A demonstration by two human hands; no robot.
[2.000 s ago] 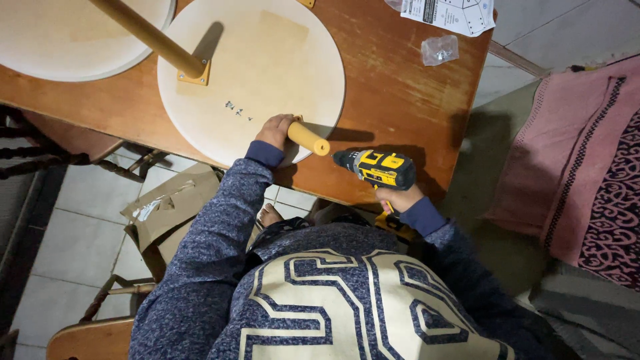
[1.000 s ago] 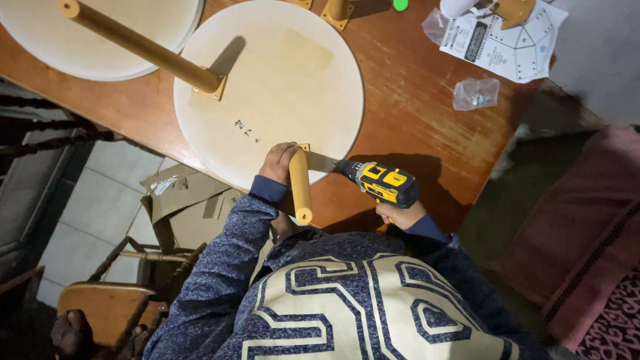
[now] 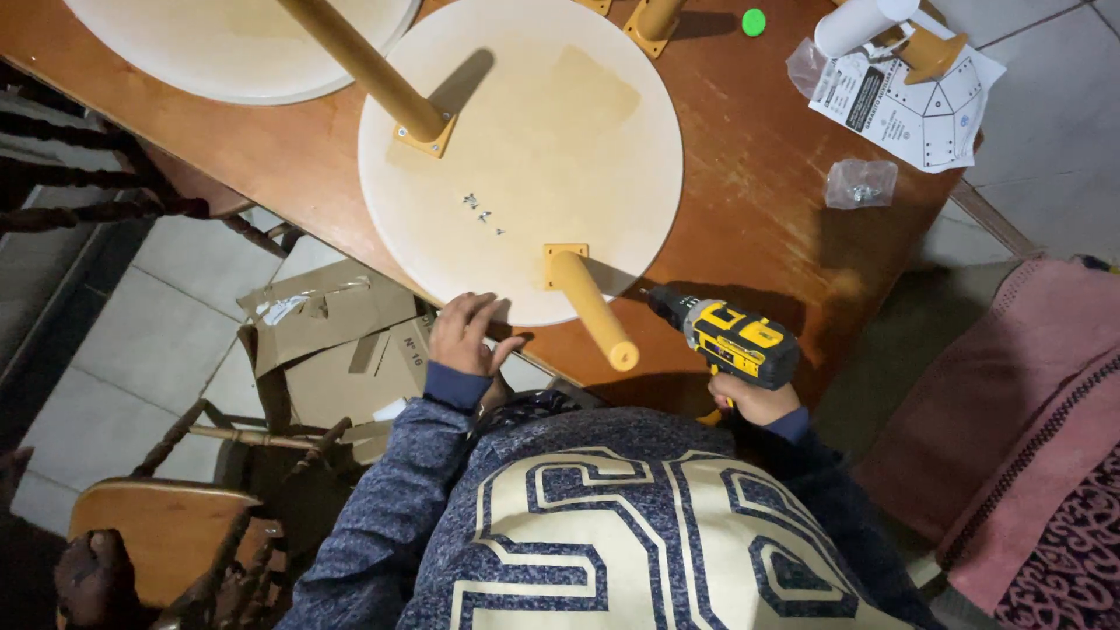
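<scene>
My right hand grips a yellow and black cordless drill, its bit pointing left toward a yellow cylindrical leg. That leg stands on its square mounting plate near the lower rim of a round white tabletop. My left hand is at the tabletop's lower edge, fingers apart and holding nothing, left of the leg. A second yellow leg rises from a plate with screws in it at the upper left. Several loose screws lie on the tabletop between the two legs.
The wooden table also bears another round top, more leg pieces, a green cap, a printed sheet and a plastic bag of hardware. Cardboard and a wooden chair are at the lower left.
My left hand has let go of the leg near the rim and moved left. The leg stands on its plate without a hand on it. The drill remains in my right hand.
</scene>
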